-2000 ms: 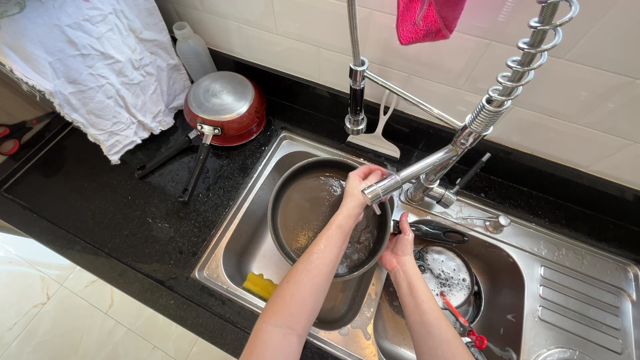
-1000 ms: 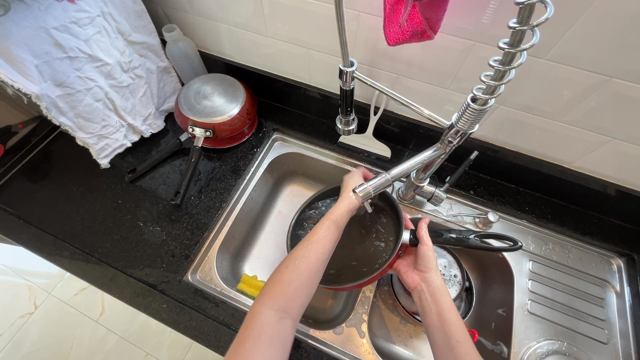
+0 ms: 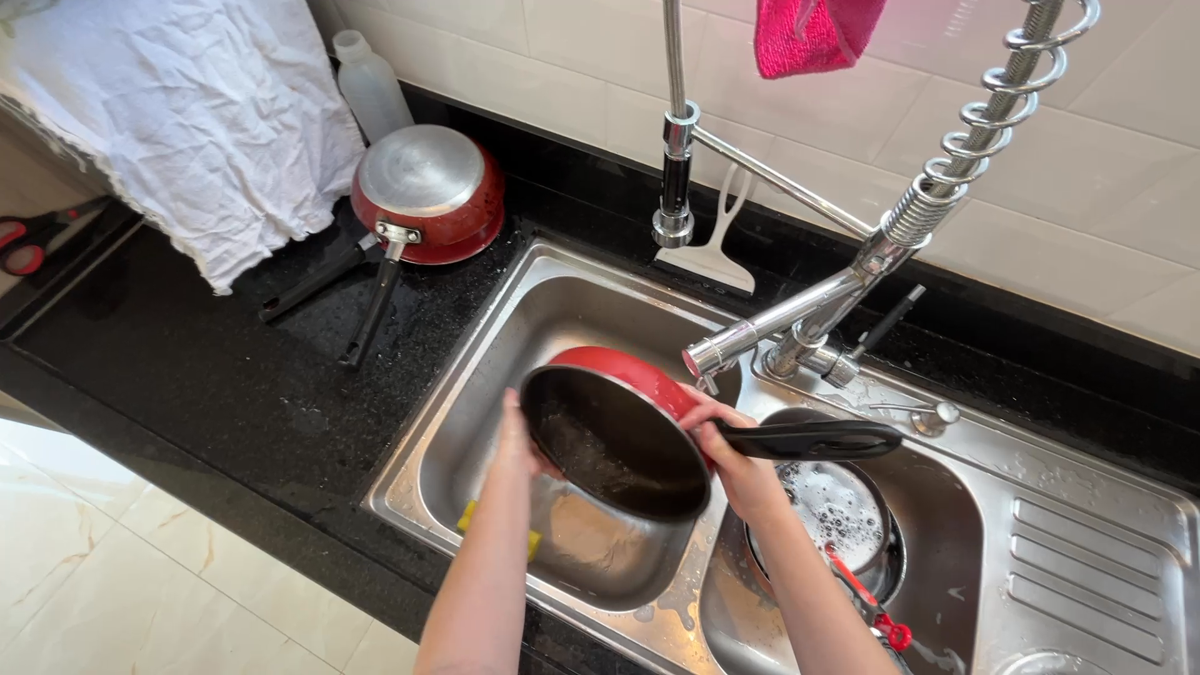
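Note:
Over the left basin of the steel double sink (image 3: 469,375), a red frying pan with a dark inside (image 3: 614,445) is tilted towards me. My left hand (image 3: 520,441) grips its left side, the fingertips partly hidden behind it. My right hand (image 3: 736,459) holds its right side where the black handle (image 3: 816,439) joins. Just above the pan is the end of the chrome faucet spout (image 3: 722,352), and I cannot tell whether water runs. A yellow sponge (image 3: 532,544) lies at the front of the left basin, partly behind my left forearm. Soapy cookware (image 3: 830,511) sits in the right basin.
Stacked red pans (image 3: 431,192), bottoms up, stand on the black counter beside a white cloth (image 3: 216,122) and a translucent bottle (image 3: 372,89). A squeegee (image 3: 717,253) rests behind the sink. A spring-coil faucet hose (image 3: 984,112) rises at right, and a pink cloth (image 3: 816,33) hangs above.
The pan has gone from nearly level to steeply tilted, its red outside now showing at the top. My left hand has moved from the pan's far edge to its left side.

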